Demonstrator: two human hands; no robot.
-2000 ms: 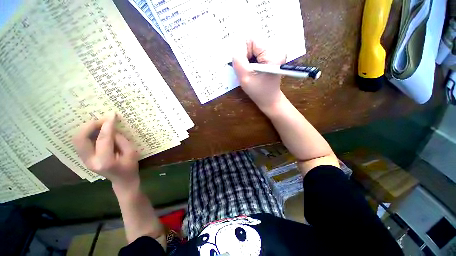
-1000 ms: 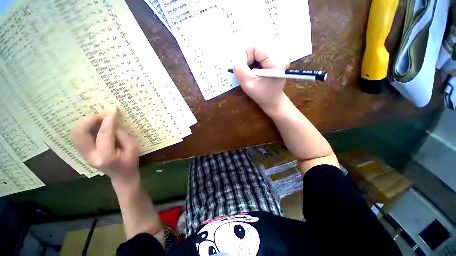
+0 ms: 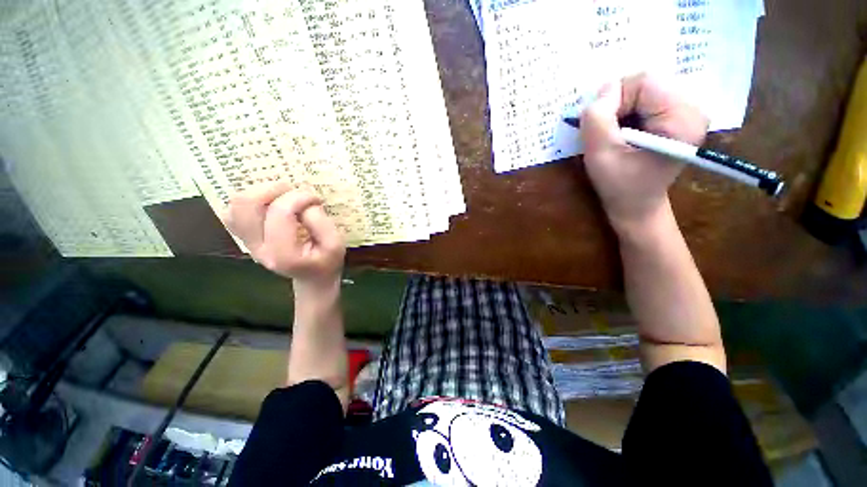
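Note:
My right hand is closed around a white pen with a dark end. The pen tip is at the white sheet, which bears columns of small writing. My left hand rests at the lower part of the yellowish printed lists, its fingers curled in. No object shows in it; whether its fingertips touch anything cannot be told. The yellowish sheets overlap, their edges fanned.
A yellow torch with a black end lies at the far right, cut off by the picture's edge. The dark brown desk has its front edge before my lap. Cardboard and black equipment are below left.
The view has turned, so papers and hands appear further right and the folded bundle has left the picture. The left fingers look more curled. The pen stays in my right hand.

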